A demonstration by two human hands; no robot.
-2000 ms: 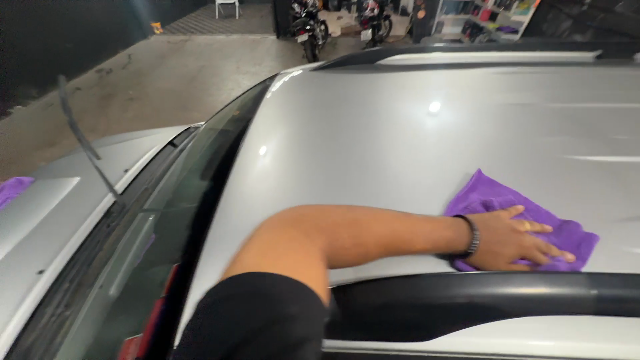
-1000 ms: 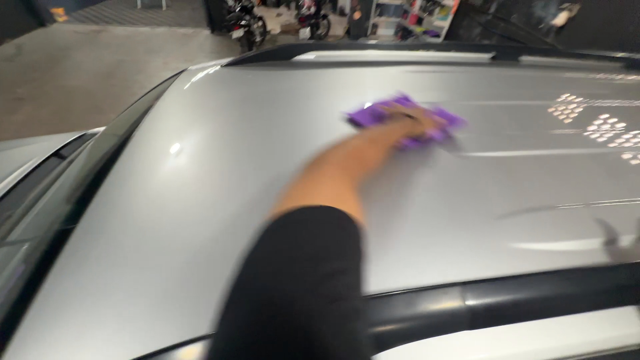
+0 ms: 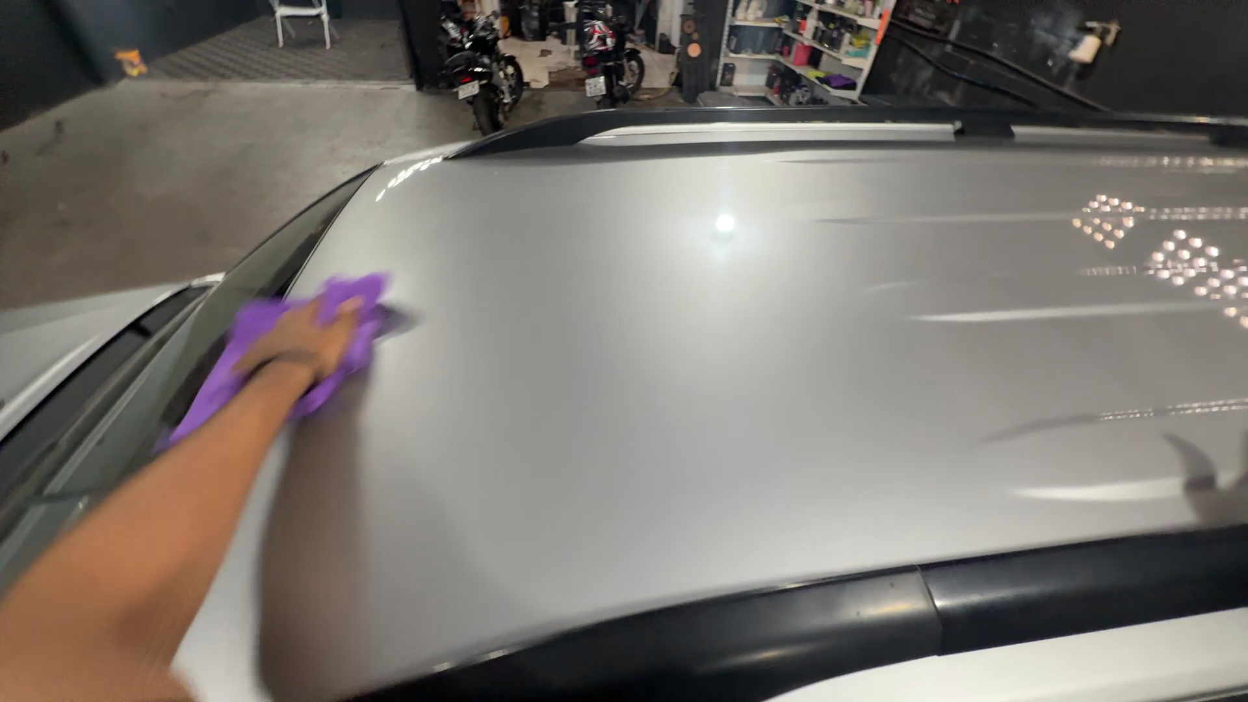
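My left hand point(image 3: 304, 341), a dark band on its wrist, lies over a crumpled purple cloth point(image 3: 216, 395) and holds it. Cloth and hand are at the front edge of a silver car roof point(image 3: 624, 390), where the roof meets the windshield point(image 3: 122, 429). One part of the cloth hangs over toward the glass; hand and cloth are blurred. My left forearm reaches in from the lower left. My right hand is out of view.
A black roof rail point(image 3: 819, 624) runs along the near side, another roof rail point(image 3: 780, 127) along the far side. Beyond stand a motorcycle point(image 3: 485, 78), a second motorcycle point(image 3: 609, 58), white shelves with goods point(image 3: 829, 49) and a white chair point(image 3: 302, 19).
My left hand has moved with the purple cloth from the near rail to the roof's far part, then left to the front edge by the windshield.
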